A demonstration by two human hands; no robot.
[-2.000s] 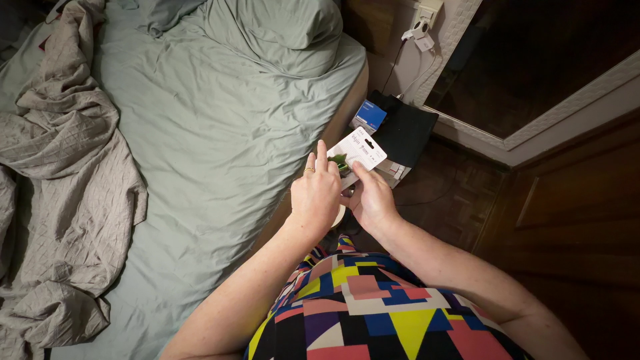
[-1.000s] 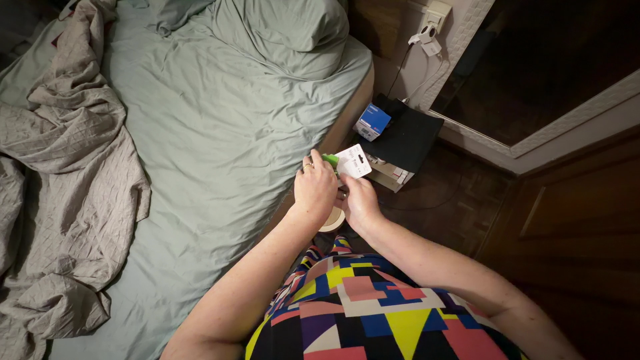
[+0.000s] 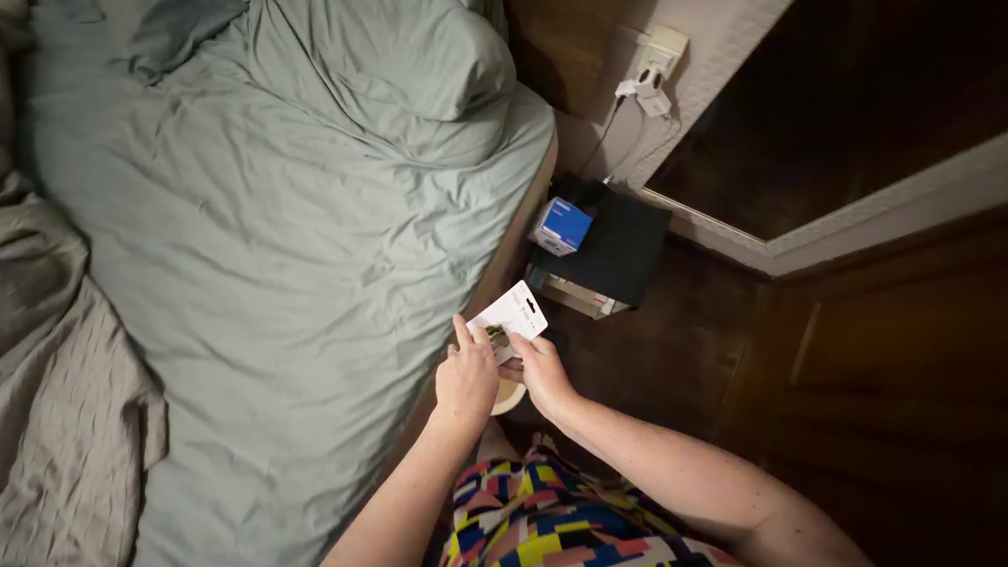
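Note:
A white blister card with a hang hole point(image 3: 526, 315) is held between my two hands, its printed upper end pointing up and right. Something green and dark shows at its middle, partly covered by my fingers. My left hand point(image 3: 466, 374) lies along the card's left side, index finger extended, a ring on one finger. My right hand point(image 3: 542, 374) grips the card's lower right edge, with the thumb on its face and the other fingers behind it.
The bed with a pale green sheet point(image 3: 291, 260) fills the left, a grey blanket point(image 3: 87, 425) at its edge. A black bedside table point(image 3: 622, 244) carries a blue and white box point(image 3: 563, 227). Beyond are plugged-in chargers point(image 3: 652, 90) and a framed mirror point(image 3: 787, 110). A pale round object point(image 3: 508, 399) sits below my hands.
The card was turned with its green part mostly hidden a second ago; now more of its face shows. Both hands have stayed on it, the fingers shifting.

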